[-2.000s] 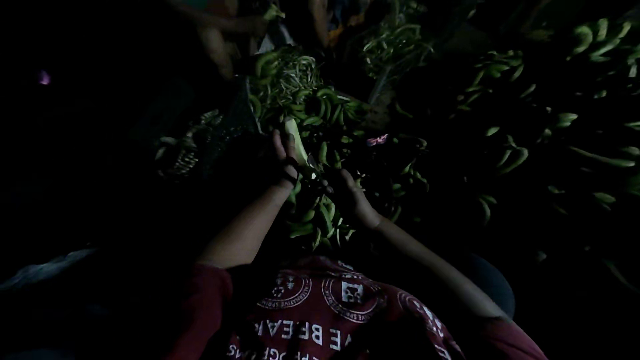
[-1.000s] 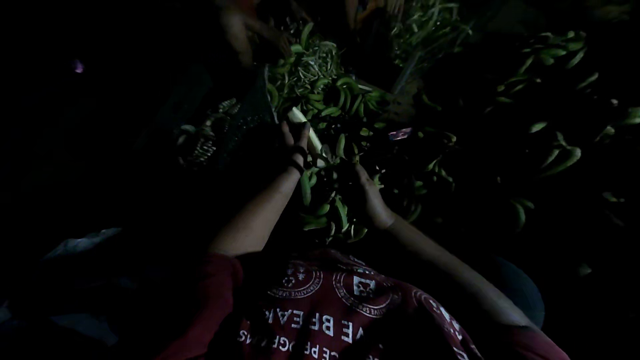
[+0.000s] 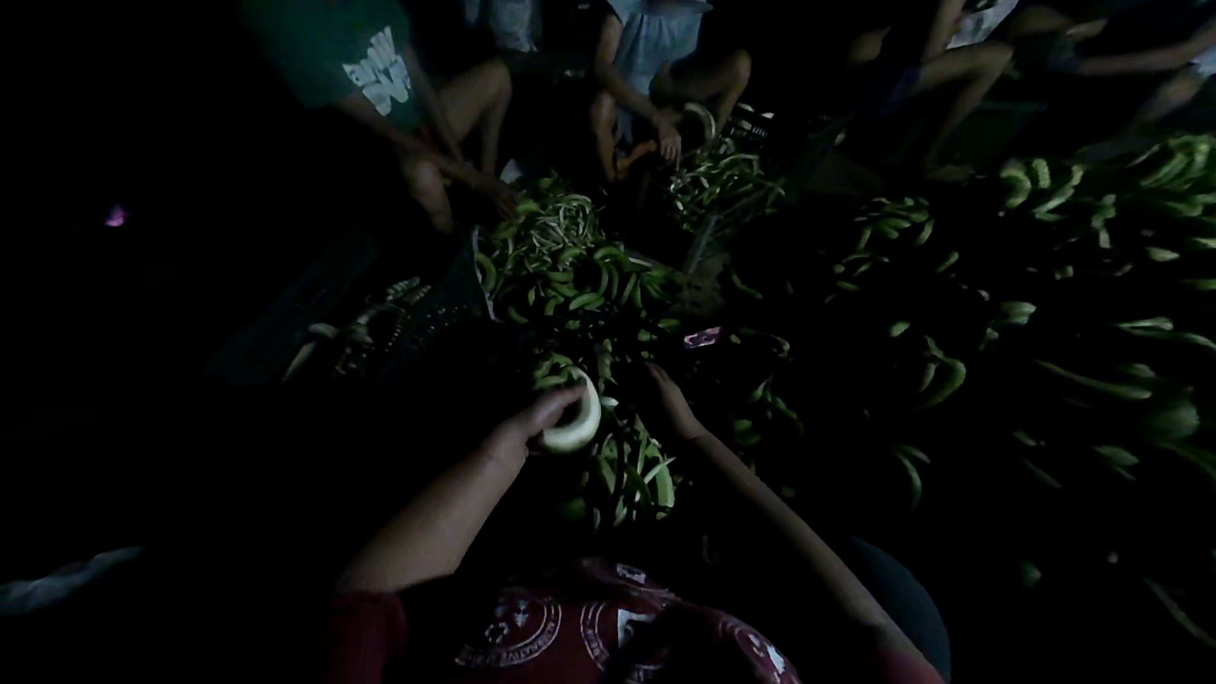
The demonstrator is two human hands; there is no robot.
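Observation:
In my left hand (image 3: 546,413) is a pale, curved peeled banana or plantain (image 3: 587,423), held near the centre of the view. To its right, my right hand (image 3: 668,397) is in shadow with its fingers pointing away from me; whether it holds anything is too dark to tell. Green peels (image 3: 632,475) lie in a heap below and between the hands. Beyond them are unpeeled green bananas (image 3: 579,285) with a pile of peel strips (image 3: 560,223) behind.
Many green bananas (image 3: 940,375) are spread on the right. A dark crate (image 3: 437,318) stands at the left, beside pale peeled fruit (image 3: 356,332). Several people sit across from me, one in a green shirt (image 3: 328,57). A small pinkish object (image 3: 703,337) lies past my right hand.
The view has tilted up, bringing more of the people into sight. The pale fruit in my left hand was long and straight-looking before; now its curve shows and it points differently.

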